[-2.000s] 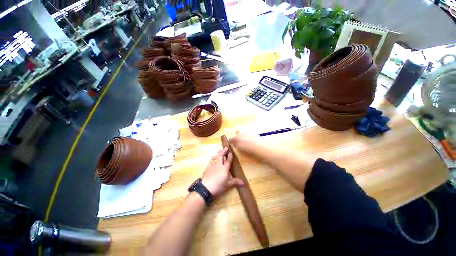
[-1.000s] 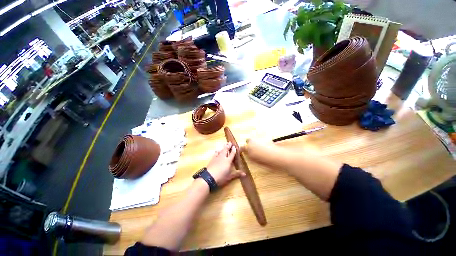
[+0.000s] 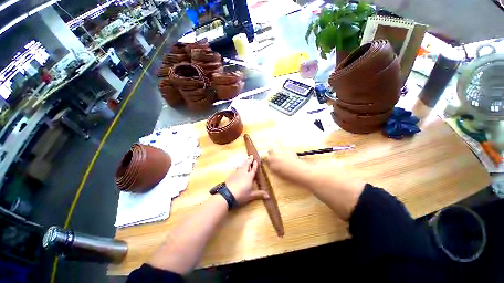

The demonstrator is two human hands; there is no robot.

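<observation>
A long brown leather strap [image 3: 271, 207] with a tapered far end lies slanting on the wood tabletop in front of me. My left hand [image 3: 246, 182] is on its left side, fingers on the strap and thumb across its edge. My right hand [image 3: 271, 161] is at the strap's right side near the upper part; its fingers are small and blurred. A small strap coil [image 3: 224, 132] sits beyond the strap's far end. A dark thin pen or brush [image 3: 323, 150] lies right of my hands.
A wider coil [image 3: 146, 167] leans on white papers [image 3: 145, 209] at left. A steel flask [image 3: 91, 246] is at the left edge. A calculator [image 3: 290, 96], tall strap stack [image 3: 367, 91], blue cloth bundle [image 3: 402, 122] and plant [image 3: 340, 30] stand right. Bulk coils [image 3: 196, 77] lie beyond.
The view has shifted slightly. The strap's near end lies farther from the table's front edge than two seconds ago. Both hands stay at the strap.
</observation>
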